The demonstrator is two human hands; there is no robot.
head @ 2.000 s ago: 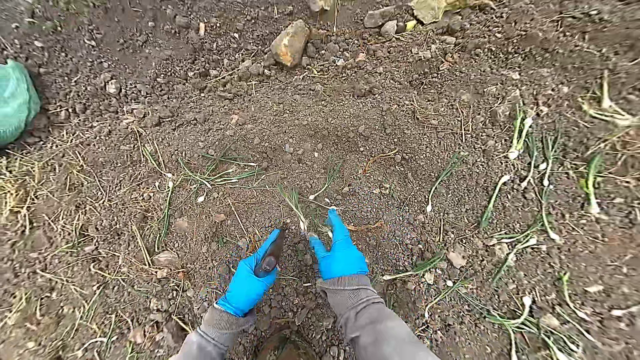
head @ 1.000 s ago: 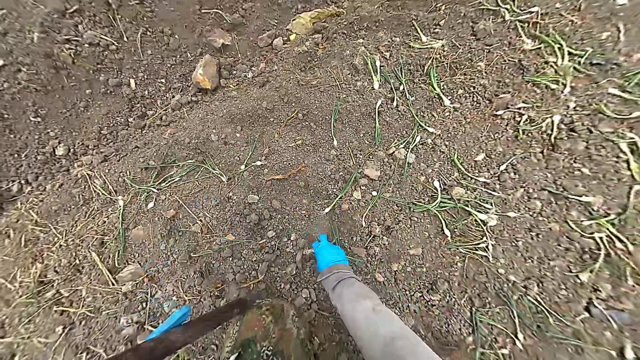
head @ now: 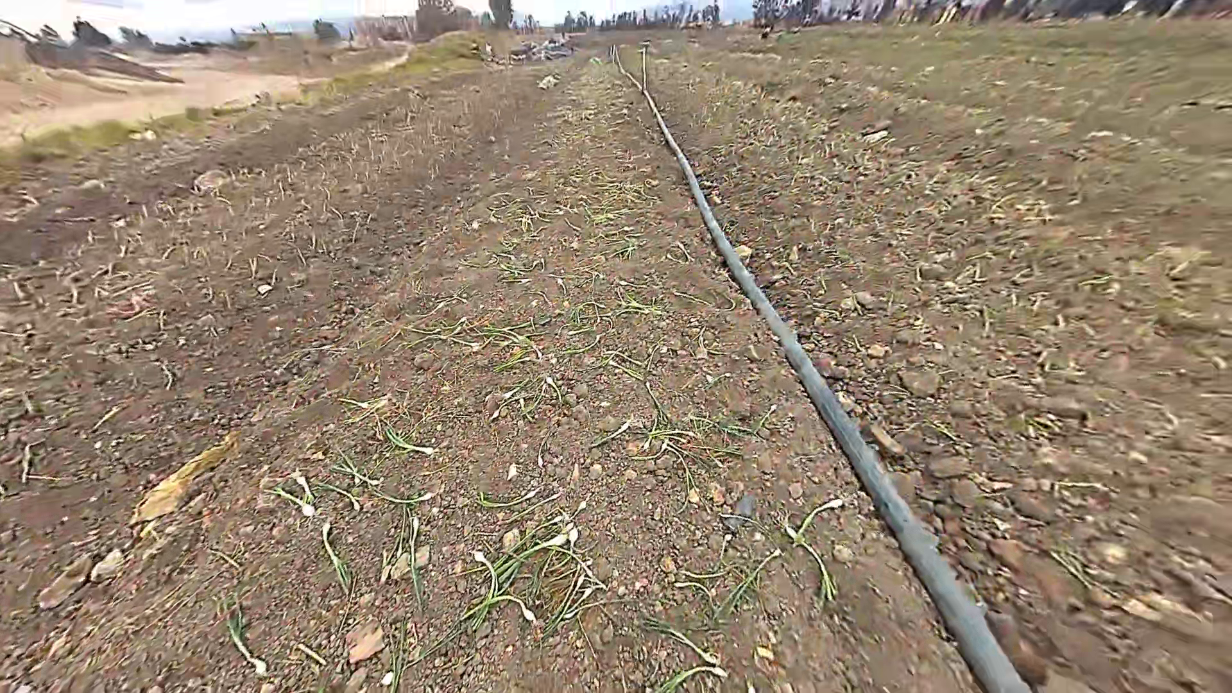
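Observation:
Neither my left hand nor my right hand shows in the head view now. Onion seedlings with white bulbs and green leaves lie scattered on the soil. A tangled bunch of seedlings (head: 544, 573) is in the lower middle. One seedling (head: 335, 556) lies apart to its left, and another (head: 818, 549) lies to its right near the hose. Further up the strip lies a second loose bunch of seedlings (head: 679, 438).
A long grey hose (head: 804, 361) runs from the lower right edge far up the field. Stones (head: 366, 640) and a yellowish flat piece (head: 185, 478) lie on the ground at lower left. A pale dirt track (head: 192, 91) and distant trees are beyond.
The view has swung up and along the field. Both blue-gloved hands, seen over the soil earlier, have left the view, as has the dark handle by my left hand.

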